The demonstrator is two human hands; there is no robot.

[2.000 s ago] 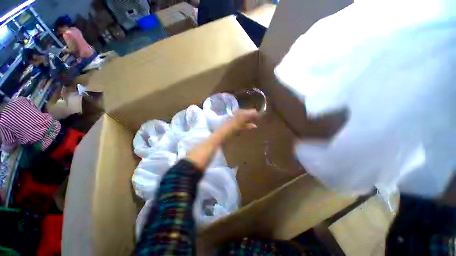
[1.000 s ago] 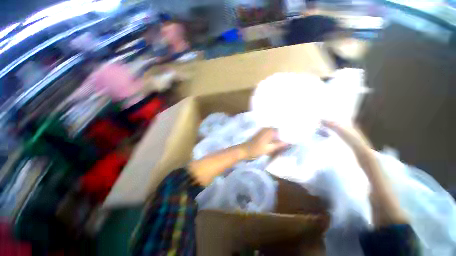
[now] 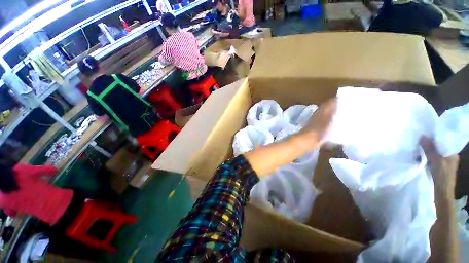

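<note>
A large open brown carton (image 3: 339, 56) stands in front of me. Several white bagged parts (image 3: 288, 190) sit in its left side, showing round openings. My left hand (image 3: 323, 120) grips the left edge of a bright white plastic bag bundle (image 3: 391, 174) over the carton's right side. My right hand (image 3: 432, 149) is at the bundle's right side, partly hidden by the white plastic, with fingers bent against it. The bundle's lower end hangs down at the carton's near right. What is inside it is washed out and cannot be told.
Several seated workers, one in a green-strapped apron (image 3: 121, 100), sit along a lit bench (image 3: 92, 120) at left. A red stool (image 3: 97, 223) stands on the green floor (image 3: 159, 205). The carton's left flap (image 3: 205, 133) sticks outward. A dark-clothed person (image 3: 403, 18) is behind the carton.
The view has swung left, showing more of the bench and workers. The white bundle, earlier loose at the right, is now between both hands over the carton's right side.
</note>
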